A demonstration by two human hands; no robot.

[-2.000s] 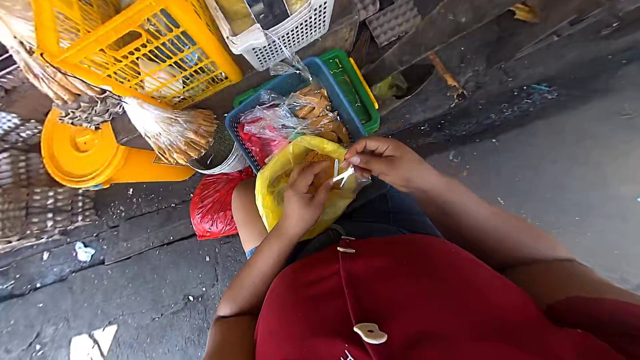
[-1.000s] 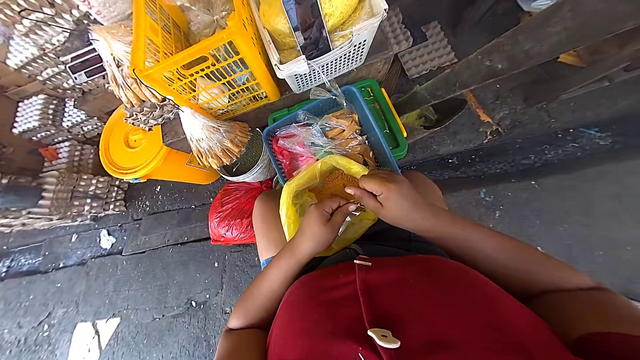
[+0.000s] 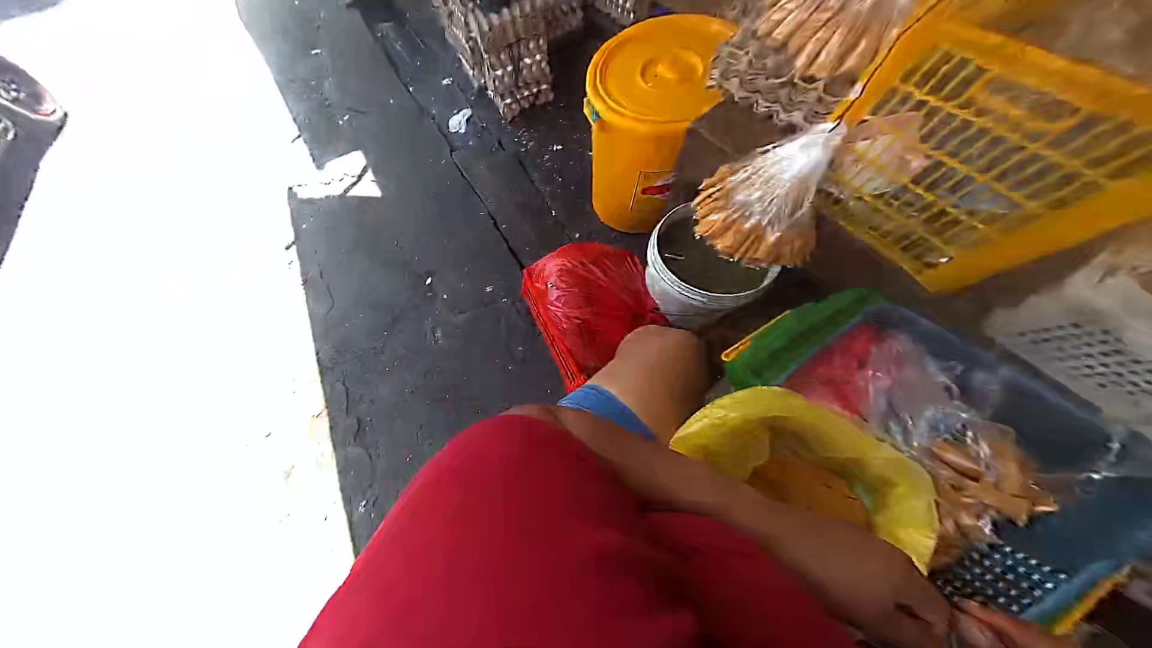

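My left hand (image 3: 904, 612) is low at the right, its forearm crossing in front of an open yellow plastic bag (image 3: 738, 432) with orange-brown contents (image 3: 805, 486). At the bottom edge my right hand (image 3: 1003, 625) shows only partly, its fingers close to the left hand. Whether either hand holds something is hidden by the frame edge and blur. Beyond the bag sits a blue basket (image 3: 1071, 531) with clear plastic bags of brown pieces (image 3: 985, 472) and a red bag (image 3: 837, 364) in it. A green tray (image 3: 810, 328) lies beneath the basket.
A tied red plastic bag (image 3: 589, 306) rests on the floor beside a white bucket (image 3: 688, 301). Behind stand a lidded yellow bin (image 3: 630, 171) and egg trays (image 3: 508, 54). Bundles in clear plastic (image 3: 765, 202) hang by a yellow crate (image 3: 1035, 207). A white perforated basket (image 3: 1080, 360) is at the right.
The view has swung strongly to the left. Two seconds ago both hands were over the yellow bag with a small white item between the fingers; now they are at the bottom edge, partly cut off.
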